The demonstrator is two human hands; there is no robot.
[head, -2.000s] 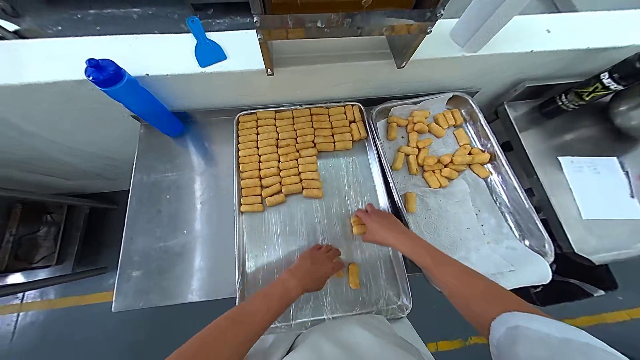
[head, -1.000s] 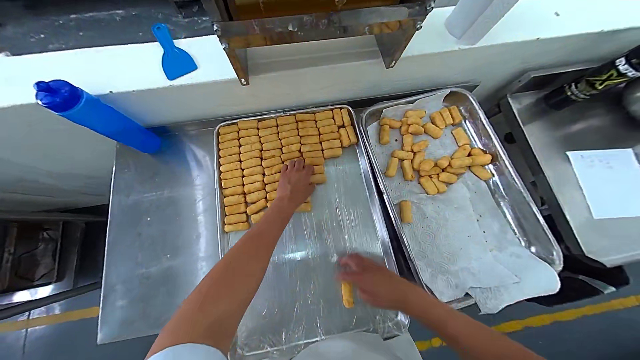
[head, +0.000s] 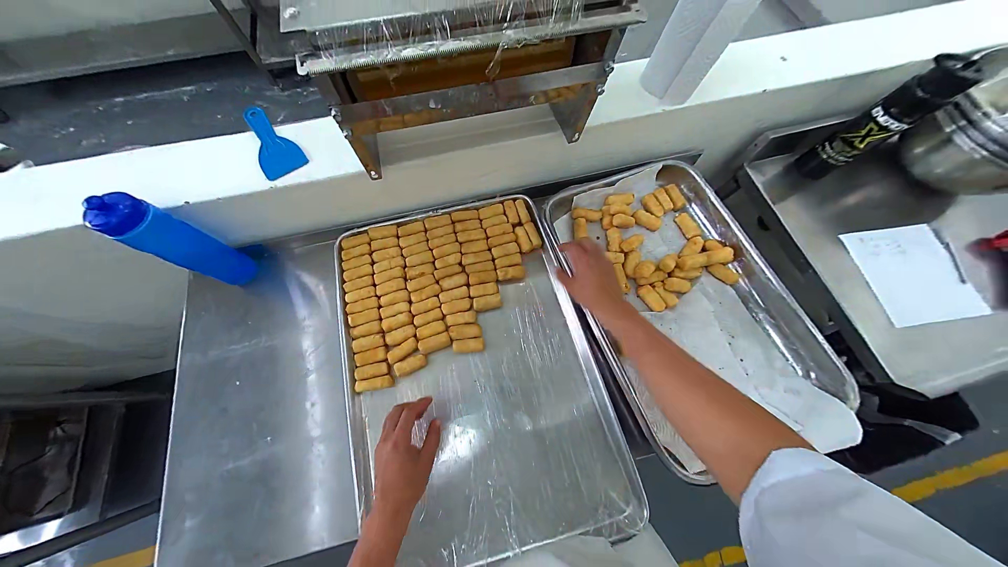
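Short golden-brown fried rolls [head: 425, 283] lie in close rows at the far left part of a metal sheet tray [head: 567, 339] lined with clear film. My left hand [head: 407, 449] hovers over the film just below the rows, fingers apart, holding nothing. To the right, a second metal tray [head: 776, 303] lined with white paper [head: 732, 354] holds a loose heap of the same rolls [head: 661, 272]. At that tray's left rim is my right hand [head: 591, 276], beside the heap; its fingertips are partly hidden, and whether they grip a roll does not show.
A blue bottle [head: 181, 244] leans at the wall, left of the trays. On the white ledge are a blue scraper [head: 277, 150], a metal stand [head: 472, 98] and a white roll [head: 693, 47]. At right are a black bottle [head: 874, 126], a metal bowl [head: 957, 142] and a paper sheet [head: 913, 276].
My left hand has come back from the rows toward the near part of the left tray. My right hand has moved from that tray to the paper-lined tray's left rim.
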